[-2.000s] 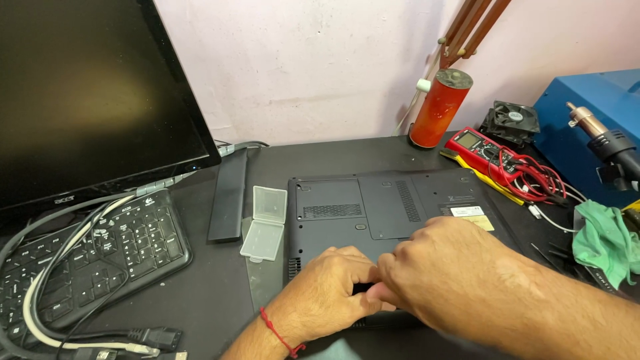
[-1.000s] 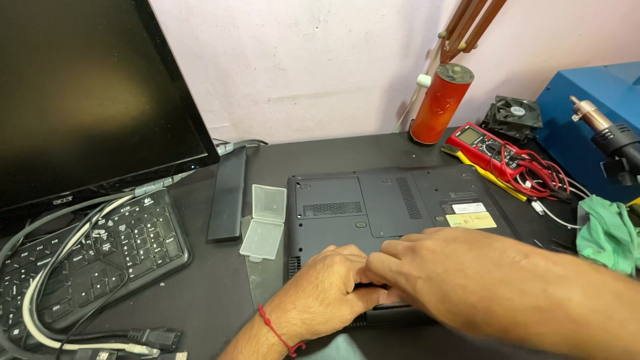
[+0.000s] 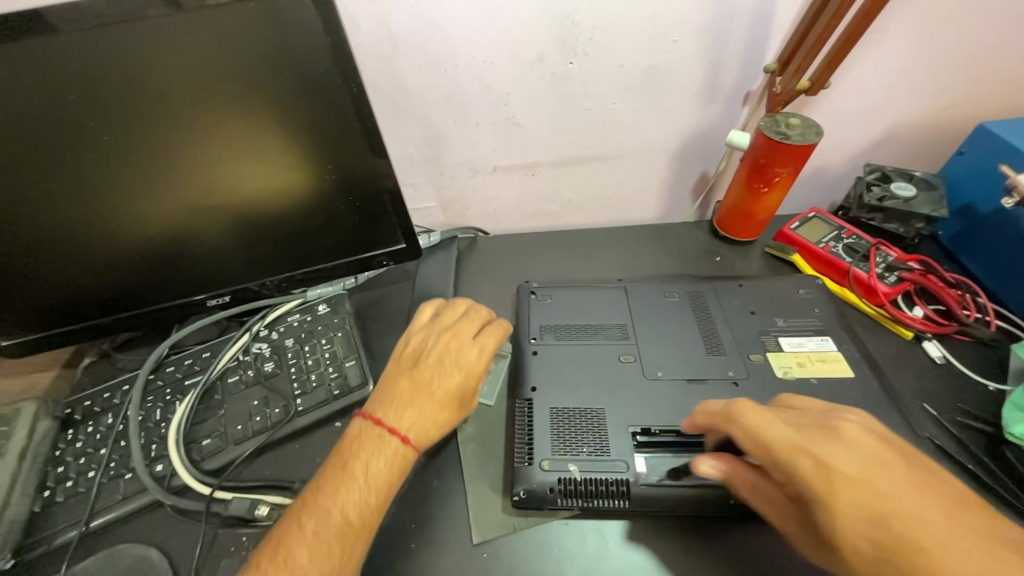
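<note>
A black laptop [image 3: 584, 376] lies upside down on the dark desk, its vents, covers and screw holes showing. Along its near edge is an open bay [image 3: 680, 466]. Over that bay hovers my right hand [image 3: 800, 456], thumb and forefinger apart, with nothing seen between them. My left hand [image 3: 448, 360] is at the laptop's left side, over a small clear plastic case [image 3: 496, 378] that it mostly covers; whether the fingers grip it cannot be told. Behind the left hand lies a black laptop battery or similar long bar [image 3: 436, 272], partly hidden. A grey mat [image 3: 492, 504] shows beneath the laptop.
A monitor [image 3: 200, 160] and a keyboard [image 3: 240, 392] with cables on it stand at left. Behind the laptop is a red cylinder [image 3: 764, 180]. At right are a red multimeter [image 3: 840, 248] with leads, a cooling fan [image 3: 896, 196], a blue box [image 3: 988, 192] and tweezers [image 3: 972, 456].
My hands, together at the laptop's near edge before, are now apart. The left has moved left to the clear case; the right has lifted off somewhat, showing the open bay.
</note>
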